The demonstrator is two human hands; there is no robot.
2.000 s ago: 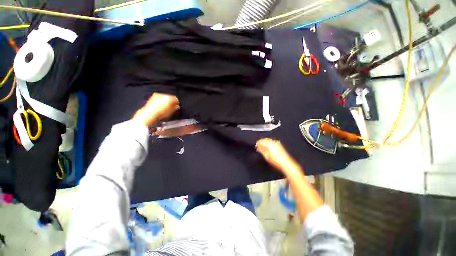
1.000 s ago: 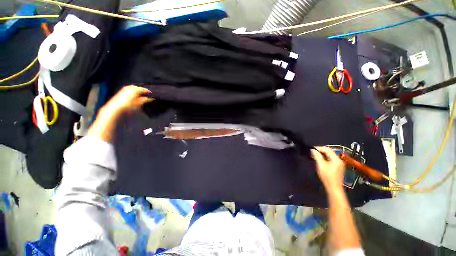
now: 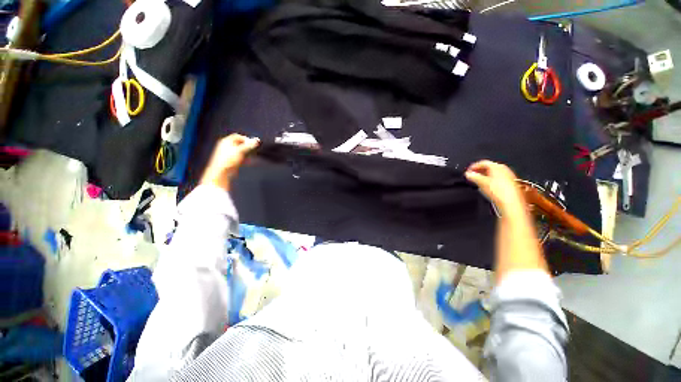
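A long black garment piece [image 3: 373, 173] is stretched between my hands near the table's front edge. My left hand [image 3: 237, 149] pinches its left end. My right hand [image 3: 487, 177] pinches its right end. Thin whitish strips [image 3: 396, 147] lie loosely on the table just beyond the piece. A pile of black pieces [image 3: 358, 48] with white labels at the right ends lies at the far side. The iron [image 3: 556, 213], with its orange-brown handle, is partly hidden behind my right hand and forearm.
Yellow-and-red scissors [image 3: 540, 80] and a small white roll [image 3: 591, 76] lie at the far right. Red-handled and metal tools are at the right edge. A large tape roll [image 3: 145, 23] and other scissors [image 3: 127, 100] lie on the left padded board. A blue crate [image 3: 112, 317] stands on the floor at left.
The black piece has come nearer to me and is now stretched between both hands. My left hand has left the pile's left side. More loose pale strips show on the table.
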